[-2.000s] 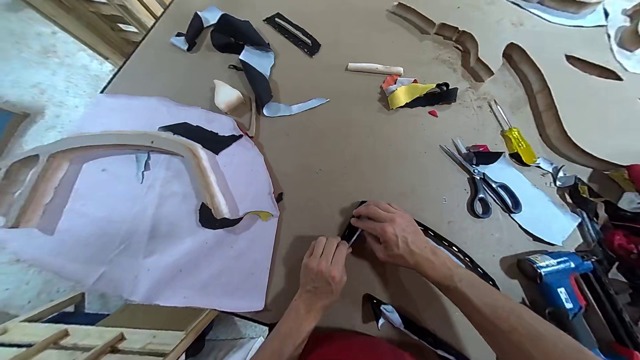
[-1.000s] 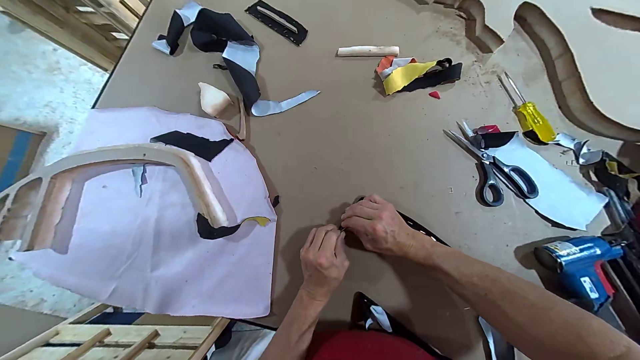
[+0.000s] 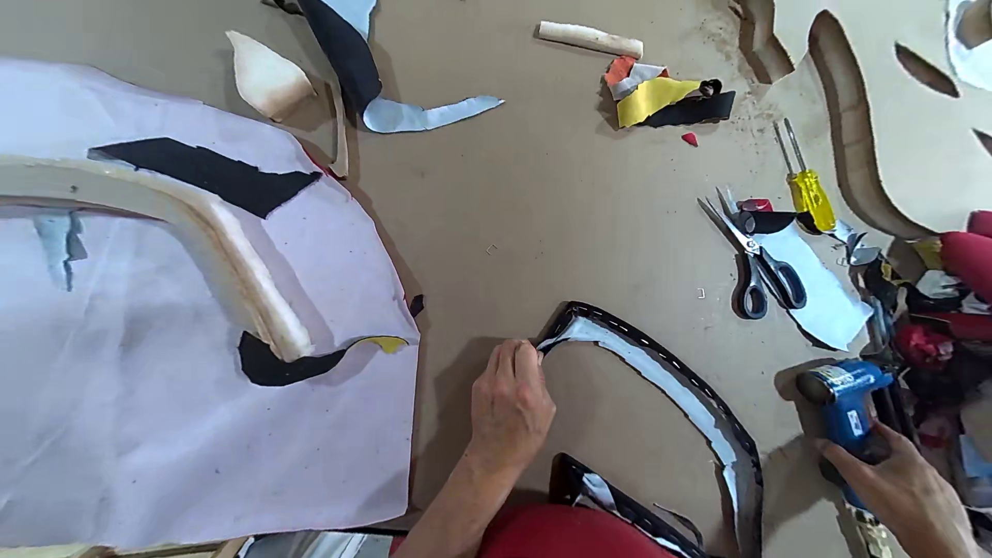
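Observation:
My left hand (image 3: 511, 399) pinches the near-left end of a curved black-covered piece (image 3: 682, 364), which has a row of staples along its edge and a white fabric strip along its inner side. At the lower right, my right hand (image 3: 891, 473) is around the handle of a blue pneumatic staple gun (image 3: 845, 403). A second black-covered piece (image 3: 570, 480) lies near my body, partly hidden. Black-handled scissors (image 3: 756, 267), partly open, rest by a white fabric scrap (image 3: 821, 287). Beside them is a yellow-handled two-pronged tool (image 3: 810, 194).
On the left, a curved foam-edged frame (image 3: 225, 263) lies on pale fabric (image 3: 333, 457). Fabric scraps (image 3: 659, 101) and a pale rod (image 3: 589, 37) lie toward the back. Cut-out board (image 3: 899, 101) is at upper right, above a heap of red and dark scraps (image 3: 930, 341). Loose staples (image 3: 701, 294) dot the table.
My right hand has left the curved piece, moved right and taken hold of the staple gun. My left hand stays at the end of the piece, more of which now shows.

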